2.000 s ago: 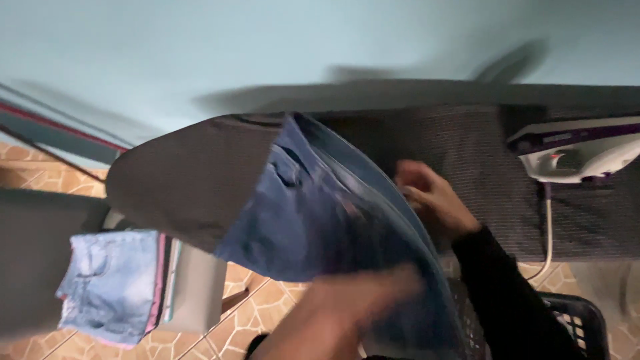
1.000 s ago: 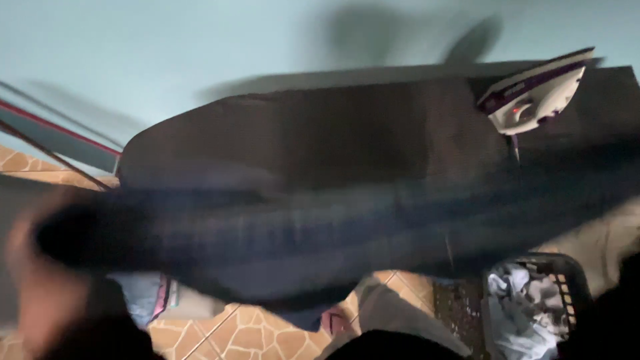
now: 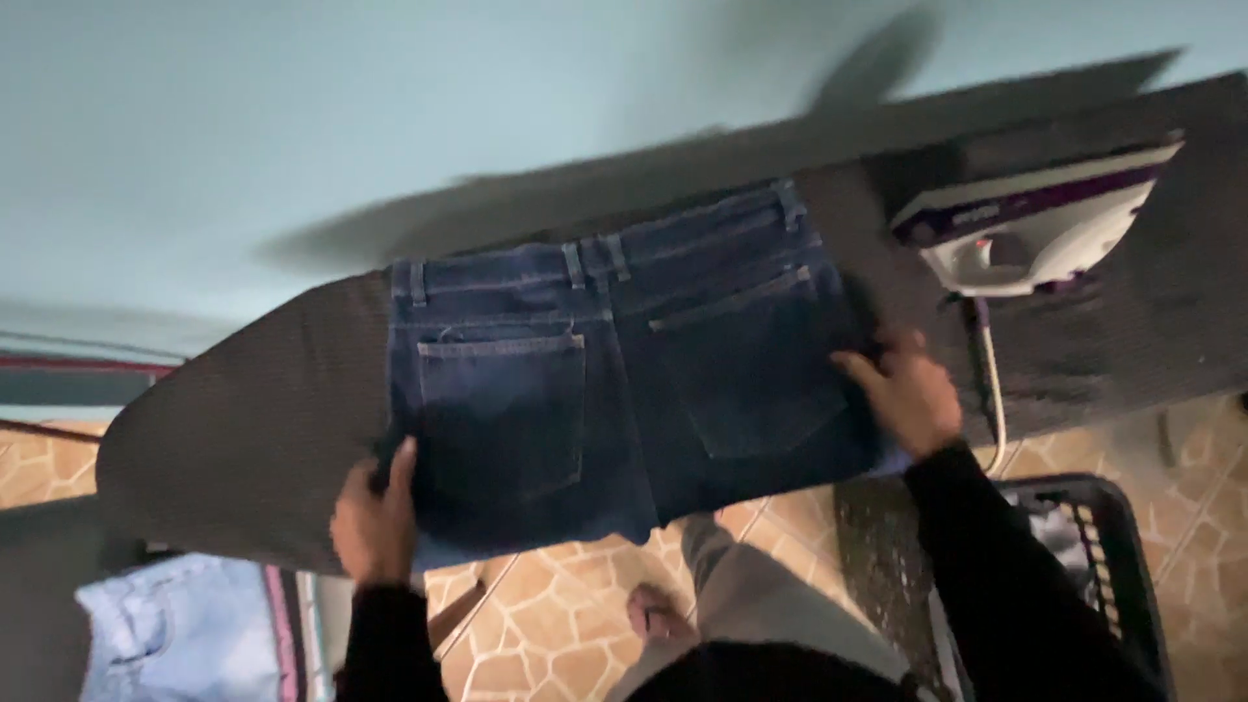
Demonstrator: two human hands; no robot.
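Dark blue denim jeans or shorts [image 3: 624,390] lie back side up across the grey ironing board [image 3: 253,419], with two rear pockets and belt loops showing. The waistband is toward the wall, and the lower part hangs over the near edge. My left hand [image 3: 375,517] grips the garment's left side edge between thumb and fingers. At its right side edge, my right hand [image 3: 907,390] pinches the denim. A white and purple steam iron [image 3: 1043,219] rests on the board to the right, its pale cord [image 3: 993,380] running down over the near edge.
Folded light blue denim [image 3: 185,624] lies with other folded cloth at the lower left. A black plastic basket [image 3: 1121,565] holding cloth stands on the tiled floor [image 3: 546,614] at the lower right. A blue wall [image 3: 390,107] rises behind the board. My legs and a foot show below.
The denim, bunched at an angle two seconds ago and blurred in motion one second ago, is now spread out with its back pockets up. My hands have moved to its two sides.
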